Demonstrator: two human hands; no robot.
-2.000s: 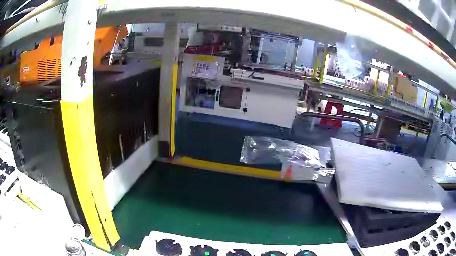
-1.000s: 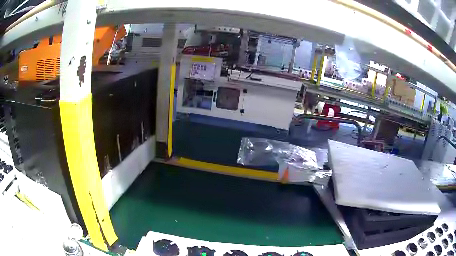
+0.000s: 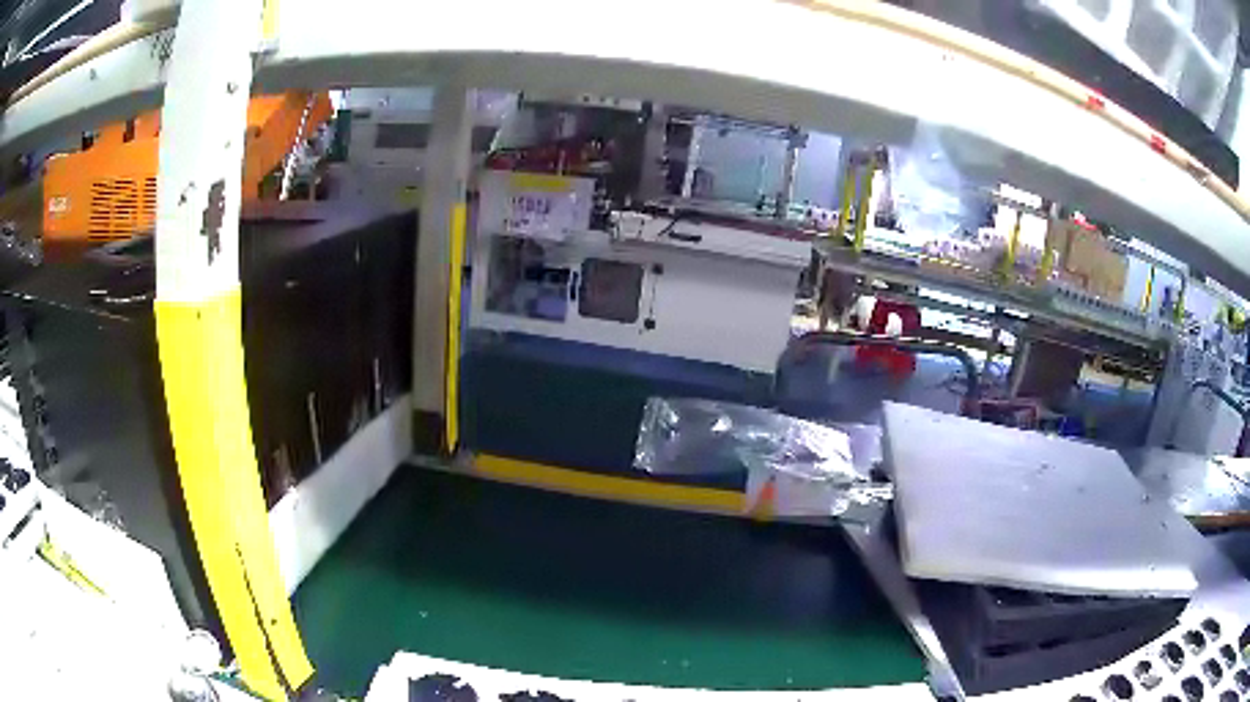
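No hand is in the picture. Nearest in front, a white foam tray [image 3: 398, 675] is cut off by the bottom edge; dark round components [image 3: 447, 688] show in its pockets. At the lower right is another white tray [image 3: 1090, 679] with rows of round dark pockets. A plain pale foam sheet [image 3: 1035, 501] lies slightly askew on a stack of black trays [image 3: 1049, 631]. A crinkled clear plastic bag [image 3: 740, 439] lies to the left of the sheet.
A green surface [image 3: 576, 590] lies beyond the near tray. A yellow-striped post [image 3: 226, 466] stands at left, beside a large black box [image 3: 329, 343]. Small shiny bottles [image 3: 195, 665] are at its foot. A thin yellow tool [image 3: 69, 565] lies on white at far left.
The view has shifted slightly: the scene sits lower and a little further left, and less of the near tray shows. No object has visibly moved.
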